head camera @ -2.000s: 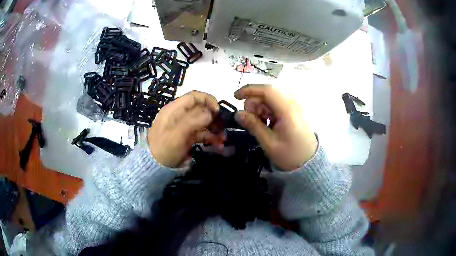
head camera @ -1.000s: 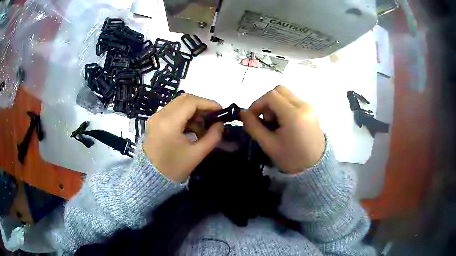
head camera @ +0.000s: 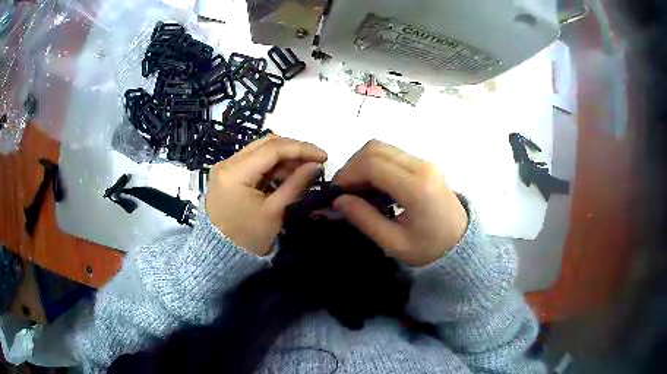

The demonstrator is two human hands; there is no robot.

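Note:
My left hand (head camera: 256, 191) and my right hand (head camera: 406, 201) are close together in front of the sewing machine. Their fingertips pinch a small black strap piece (head camera: 322, 194) between them. The fingers and the dark mass below hide most of it, so a buckle on it cannot be made out. A black heap (head camera: 340, 263) lies under my hands near the lap, its parts too dark to tell apart. A pile of black slide buckles (head camera: 179, 109) lies to the left of the machine.
The off-white sewing machine head (head camera: 439, 40) is at the top. Crinkled clear plastic (head camera: 44, 66) lies at the far left. Strap assemblies lie at the left (head camera: 153, 199), on the wooden table edge (head camera: 42, 196), and at the right (head camera: 537, 166).
The black piece, earlier raised and showing an open frame between my fingers, is now lower and mostly hidden. My right hand has moved slightly left and down, with its fingers folded over the piece.

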